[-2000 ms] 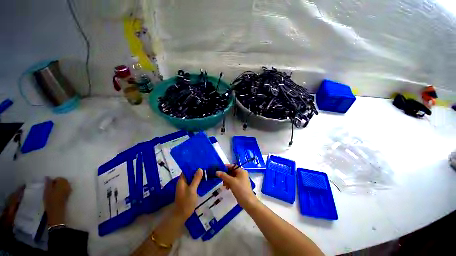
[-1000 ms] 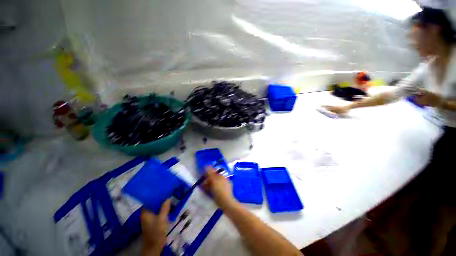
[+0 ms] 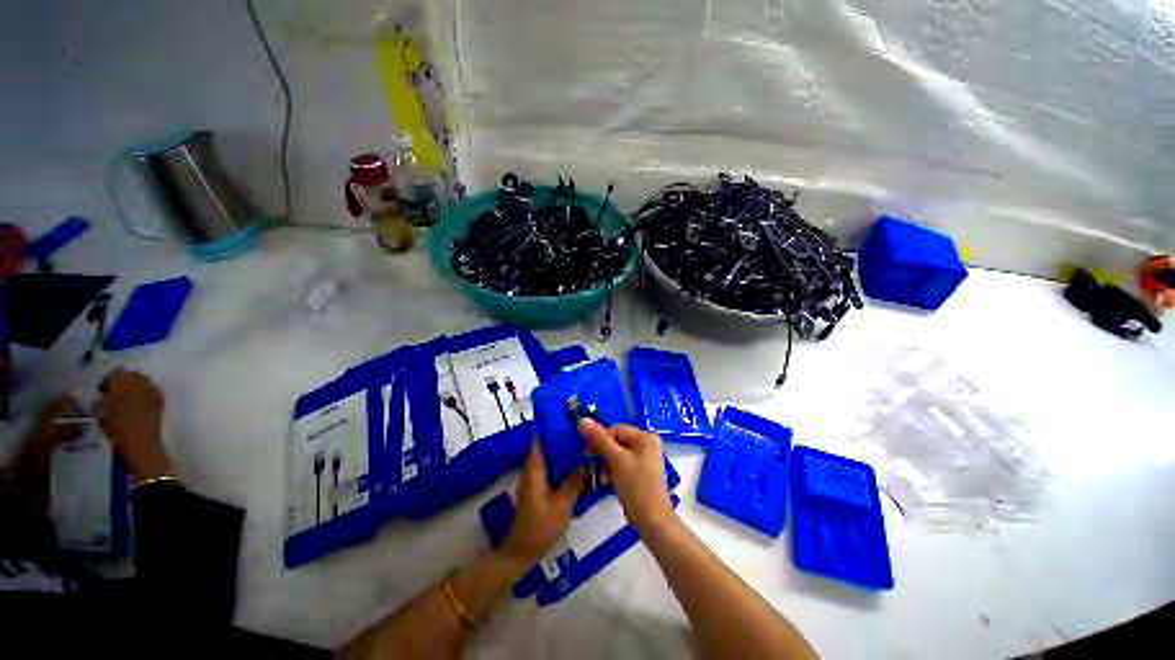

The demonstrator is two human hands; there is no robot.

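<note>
My left hand [image 3: 541,505] holds a blue tray [image 3: 579,387] from below, near the middle of the view, above the flat cartons. My right hand [image 3: 629,467] is on the tray's face, its fingers at a black cable with silvery plugs [image 3: 580,407] that lies against the tray. My palms hide the tray's lower part. Printed retail cartons [image 3: 473,391], white with blue edges and plug pictures, lie flat to the left, and another carton [image 3: 595,544] is partly under my hands.
Blue trays [image 3: 839,516] lie to the right. A teal basin [image 3: 541,310] and a grey basin [image 3: 702,302] hold heaped cables behind. Stacked trays [image 3: 911,264] stand by the wall. Clear film [image 3: 947,438] lies right. A co-worker's hands [image 3: 133,419], a kettle [image 3: 196,194] and bottles [image 3: 378,204] are left.
The view has swung back left, so the person at the right is out of sight. My right hand has moved from beside the tray onto its face, and plugs now show there.
</note>
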